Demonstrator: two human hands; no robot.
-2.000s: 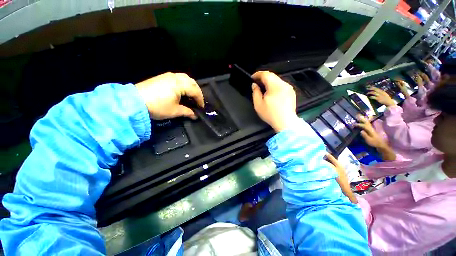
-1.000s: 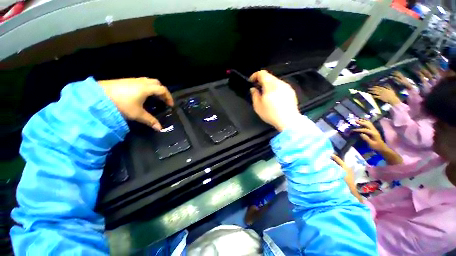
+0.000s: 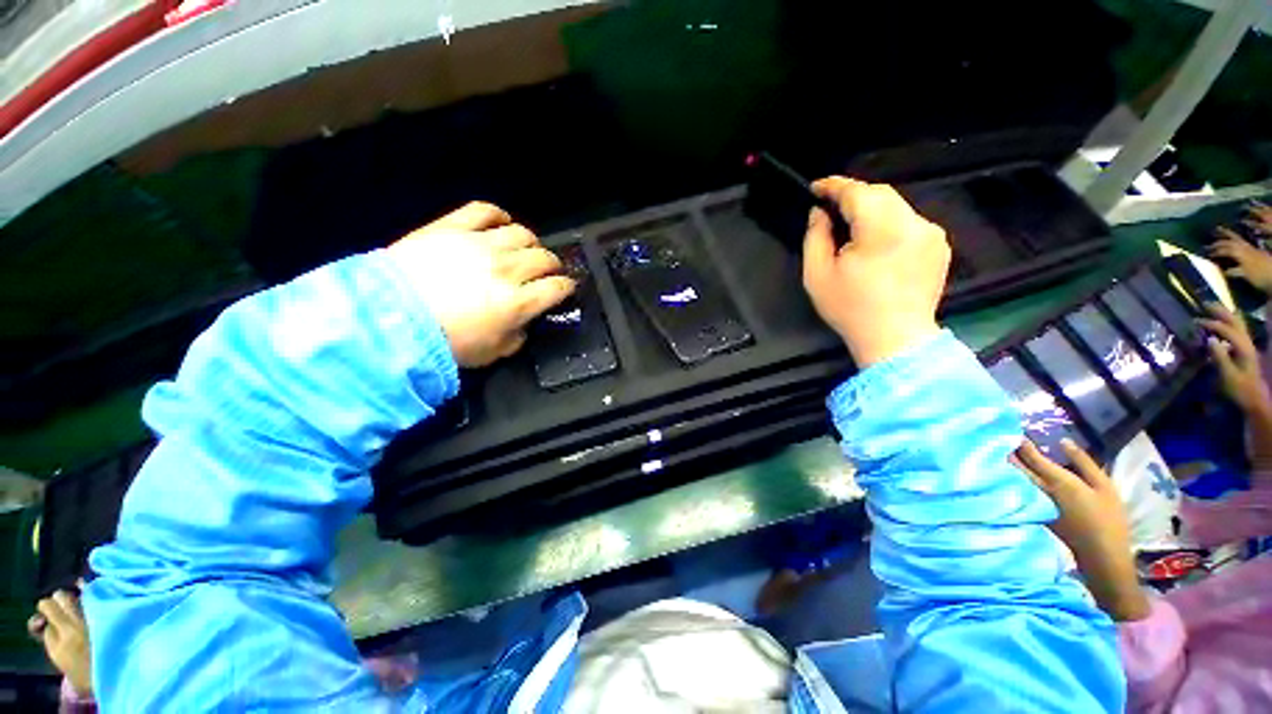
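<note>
A black foam tray (image 3: 502,434) lies stacked on others in front of me. Two black smartphones lie back up in its recesses: one in the middle (image 3: 684,300) with its lenses at the far end, one to its left (image 3: 578,342). Each shows small white marks. My left hand (image 3: 481,286) is over the far left part of the left phone, fingers bent and fingertips at it; whether it grips anything is hidden. My right hand (image 3: 879,265) holds a small dark block (image 3: 781,198) between thumb and fingers above the tray, right of the middle phone.
Another black tray (image 3: 1067,230) lies at the back right. A neighbour's tray with pale-screened phones (image 3: 1077,380) is at the right, with people's hands and pink sleeves around it. Another person's hand (image 3: 63,639) shows at the lower left. A pale shelf edge (image 3: 419,59) runs overhead.
The view has turned left, so the tray appears further right. My left hand has moved from beside the left phone's lens end onto that phone. My right hand still holds the dark block.
</note>
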